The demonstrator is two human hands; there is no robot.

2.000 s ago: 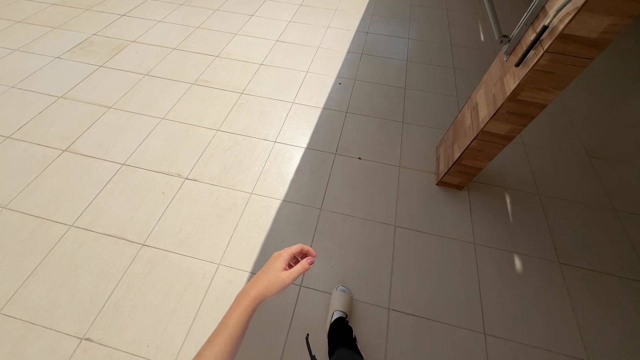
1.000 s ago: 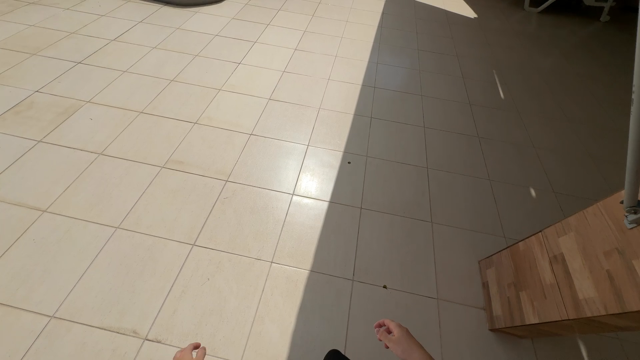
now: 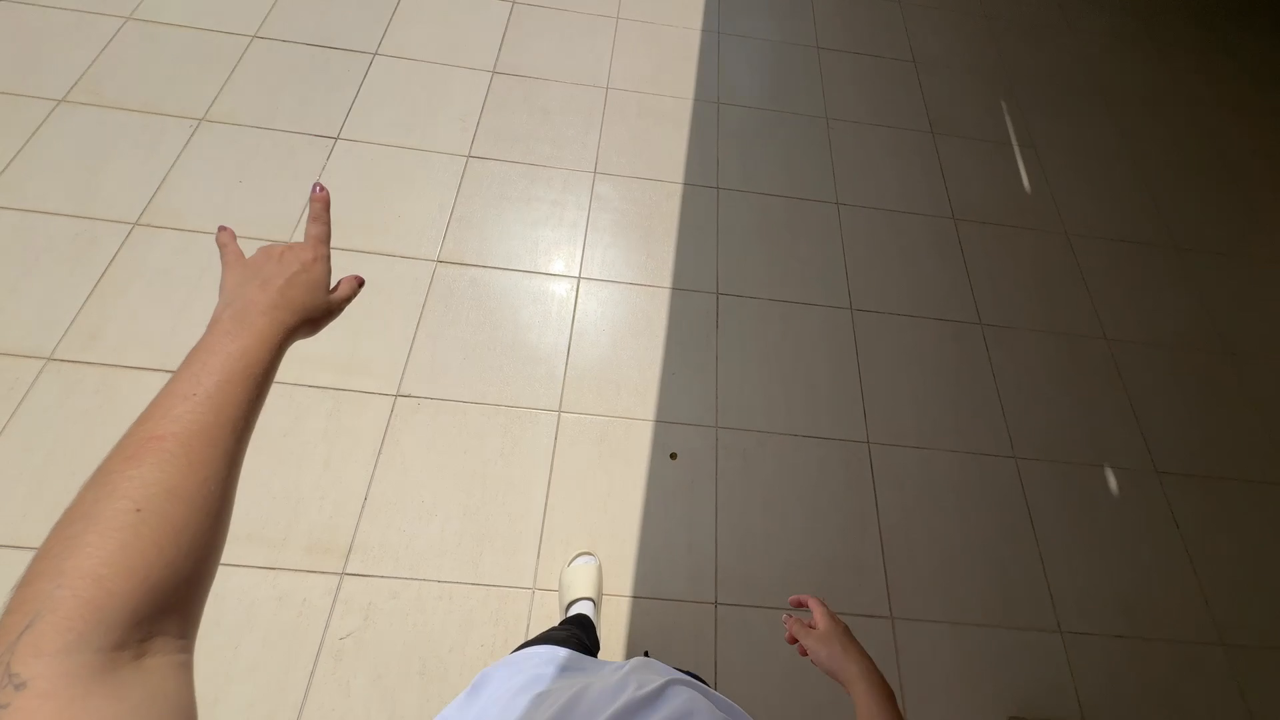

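Note:
My left hand (image 3: 283, 275) is stretched out over the sunlit floor tiles (image 3: 480, 480), index finger pointing away from me, thumb and little finger spread, holding nothing. Low at the right, my right hand (image 3: 822, 635) hangs over the shaded tiles (image 3: 800, 520) with its fingers loosely curled and apart, and nothing shows in it. Below and between the hands, one foot in a cream slide sandal (image 3: 581, 580) and a white sock stands on the tiles. The front of a white top (image 3: 600, 690) and dark trousers (image 3: 567, 637) show at the bottom edge.
A straight shadow edge runs down the tiled floor, bright on the left and dark on the right. A small dark spot (image 3: 673, 456) lies on the tiles ahead of the foot. Narrow streaks of light (image 3: 1015, 148) fall on the shaded part.
My left hand has risen from the bottom edge and reached forward, its index finger now extended. The view has shifted, and the wooden block structure at the right is out of sight.

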